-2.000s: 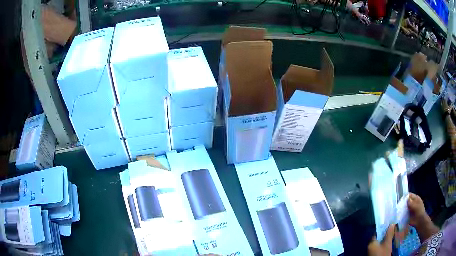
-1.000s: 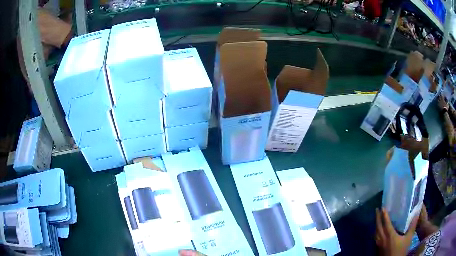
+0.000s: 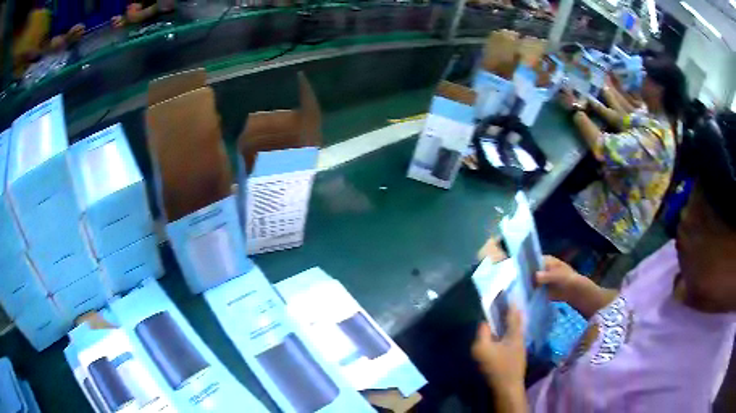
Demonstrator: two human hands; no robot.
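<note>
Neither of my hands is in view. Flat carton blanks, light blue and white with a dark cylinder print, lie nearest me: a left group, a long blue blank and a white one with a brown flap at its lower end. Behind them an open-top carton stands with tall brown flaps raised. Another open carton with a text panel stands to its right. Closed cartons are stacked in a tight block at the left.
A person in a pink top sits at the right, holding a part-erected carton. Beyond are open cartons, a black ring-shaped item and another person in a patterned top. A blue basket is below the bench edge.
The view has swung right, so the bench things shift left and the neighbours show more. A fingertip at the bottom edge has left the picture. The neighbour's carton has changed pose.
</note>
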